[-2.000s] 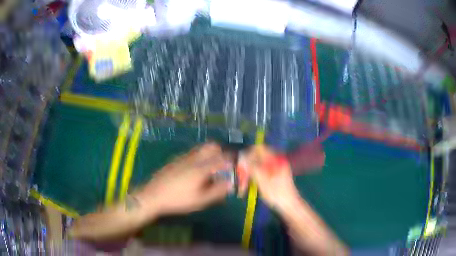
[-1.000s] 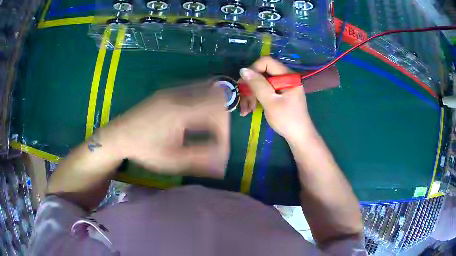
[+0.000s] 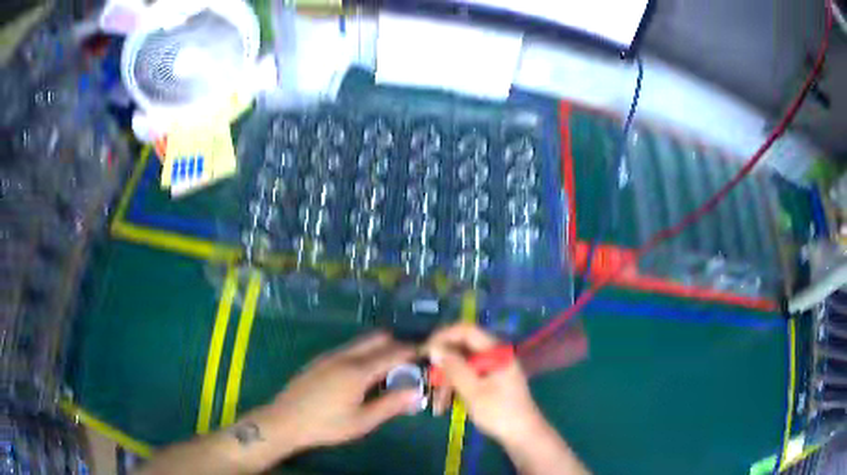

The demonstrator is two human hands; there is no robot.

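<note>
My left hand (image 3: 348, 394) holds a small round metal-rimmed unit (image 3: 405, 378) between thumb and fingers, its pale face up. My right hand (image 3: 483, 385) is shut on a red test probe (image 3: 488, 360) just right of the unit. The probe's front end is at the unit's right edge; whether they touch is too blurred to tell. A red lead (image 3: 687, 221) runs from the probe up to the upper right. A filled blister tray (image 3: 381, 204) with rows of ringed units lies beyond my hands.
An empty ribbed tray (image 3: 710, 195) lies at the right, behind red tape. A dark red pad (image 3: 562, 348) lies right of my right hand. A white fan (image 3: 190, 60) and a yellow card with blue dots (image 3: 197, 162) stand at the upper left. A monitor edge (image 3: 594, 19) shows at the top.
The view has tilted up, so the whole tray, fan and card show again. My left hand, blurred a second ago beside the unit, now holds it. My right hand keeps the probe.
</note>
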